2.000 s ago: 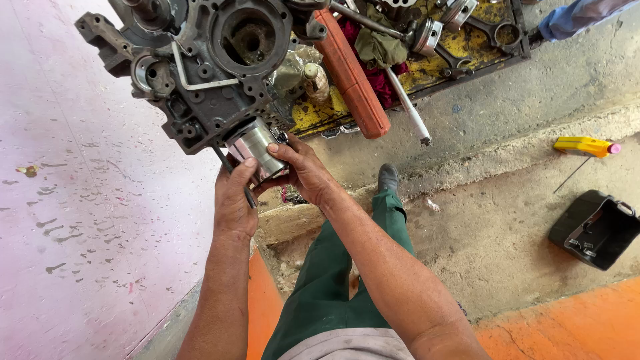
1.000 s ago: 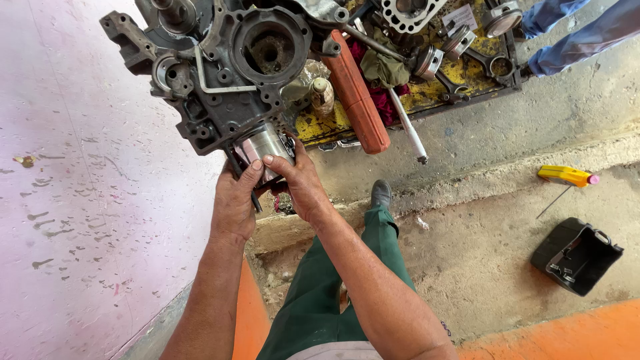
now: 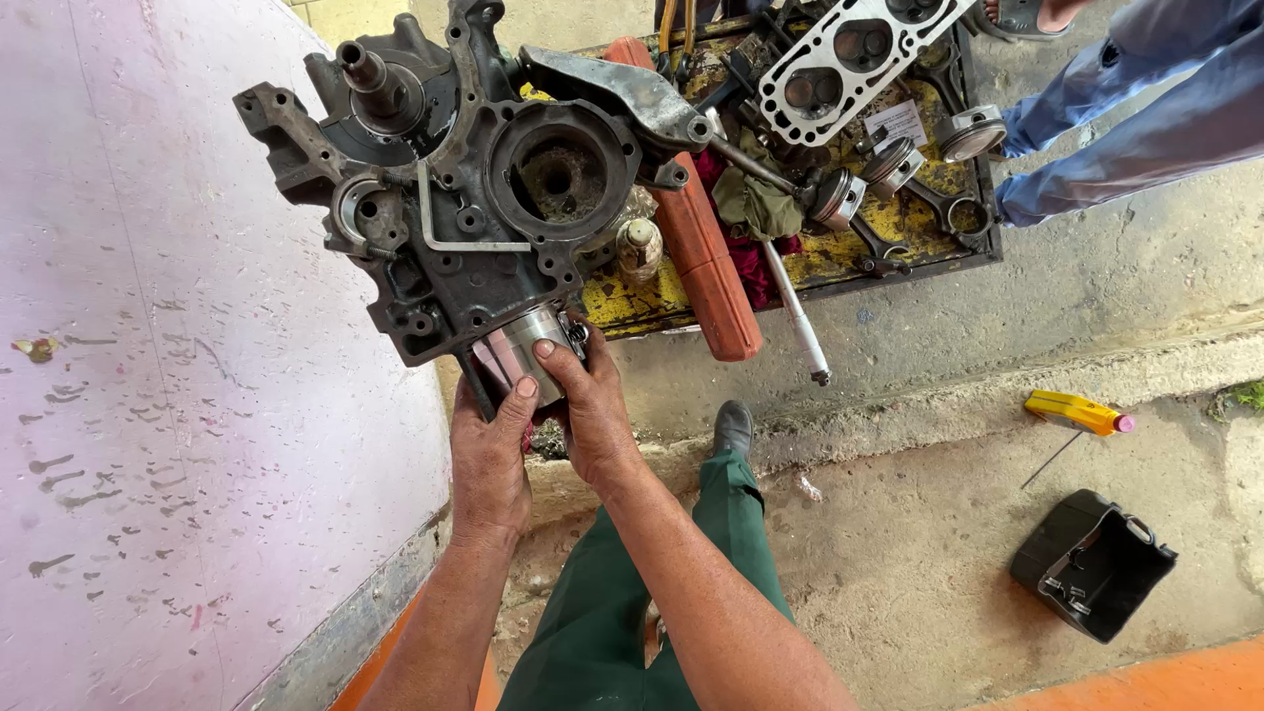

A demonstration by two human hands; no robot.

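A shiny metal cylindrical part, which looks like a piston ring compressor, sits against the lower edge of a dark engine block. My left hand wraps its left side, thumb on the metal. On the right side, my right hand grips it beside a small clamp fitting, thumb on top. Whether a piston is inside cannot be seen. A dark thin bar shows beside my left fingers. An L-shaped hex key lies on the block, below and left of a round bore.
On a yellow metal tray lie pistons with connecting rods, a head gasket, an orange case and a torque wrench. Another person's legs stand at right. A black cut container and yellow bottle are on the floor.
Both hands stay on the metal cylinder at the block's edge; their grip has shifted slightly, with the right thumb now higher on it. The other person's legs show more as the view shifts.
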